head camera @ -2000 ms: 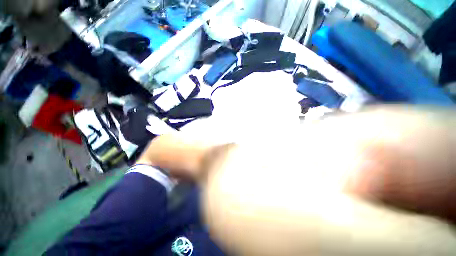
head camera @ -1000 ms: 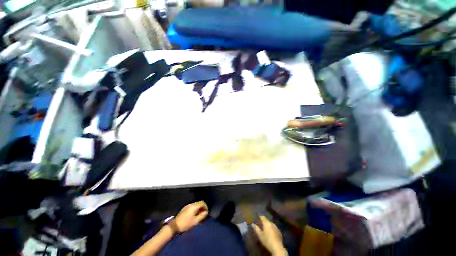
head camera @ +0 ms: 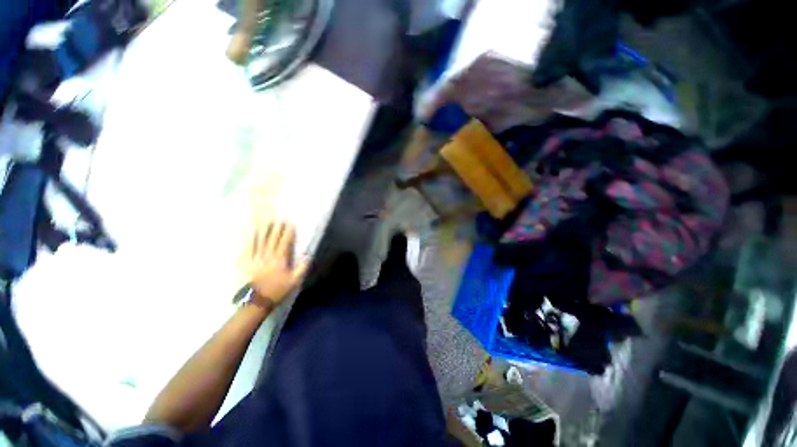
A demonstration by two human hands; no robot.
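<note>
My left hand (head camera: 274, 265), with a band at the wrist, rests palm down and empty on the white tabletop (head camera: 323, 148), near its edge, fingers apart. My right hand is not in view. The iron (head camera: 293, 48), with a tan handle, is at the top, cut off by the picture's edge. Dark and blue cut pieces (head camera: 21, 214) lie along the table's left side. The white area is overexposed, so separate white pieces on it cannot be told.
A small wooden stool (head camera: 486, 168) stands on the floor right of the table. Beside it, a blue basket (head camera: 479, 301) holds dark cloth with white bits, and floral cloth (head camera: 651, 205) drapes over it. An open box (head camera: 516, 403) with black and white pieces is below.
The view has swung right and down towards the floor. My left hand has moved from beside my lap onto the tabletop. My right hand has left the picture. The basket and floral cloth have come into view.
</note>
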